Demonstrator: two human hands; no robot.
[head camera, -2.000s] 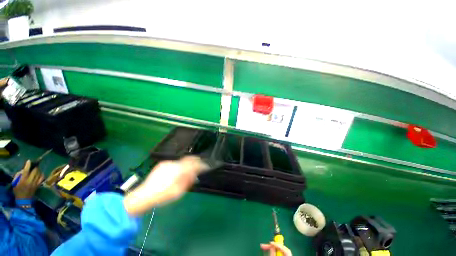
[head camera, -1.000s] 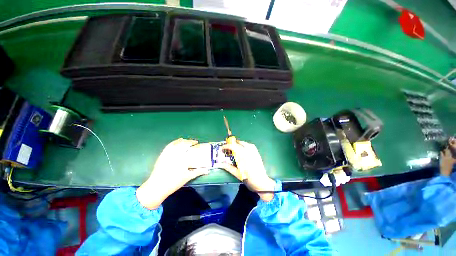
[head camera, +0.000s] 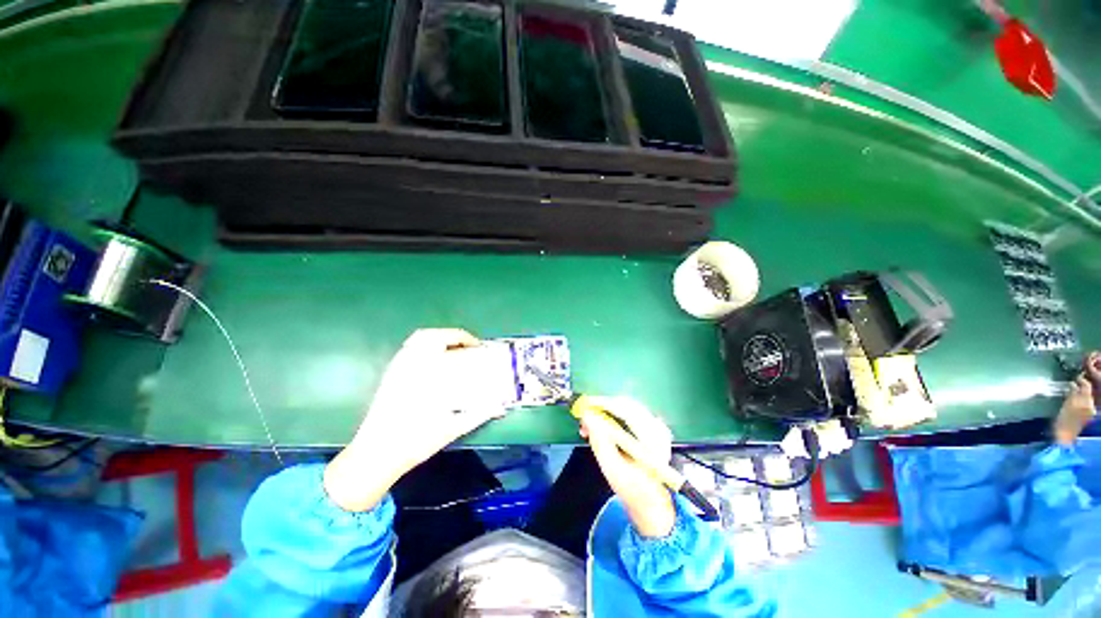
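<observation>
My left hand (head camera: 425, 389) holds a phone unit (head camera: 540, 369) with its blue-white board side up, near the bench's front edge. The palm and fingers cover the unit's left part. My right hand (head camera: 628, 444) grips a yellow-handled soldering iron (head camera: 604, 418). The iron's thin tip points left, over the lower part of the board. Whether it touches the board cannot be told. The iron's dark cord runs off to the right.
Stacked black foam trays (head camera: 483, 187) hold dark phone units behind. A solder spool (head camera: 121, 281) trails wire at left, beside a blue station (head camera: 39, 308). A parts pot (head camera: 716, 280), black box (head camera: 773, 360) and yellow sponge (head camera: 899, 389) are at right. Another person's hand (head camera: 1075, 410) is far right.
The view has tilted down from the back panel. My left hand came back from the trays to the front. My right hand has turned the iron from pointing away to pointing at the board.
</observation>
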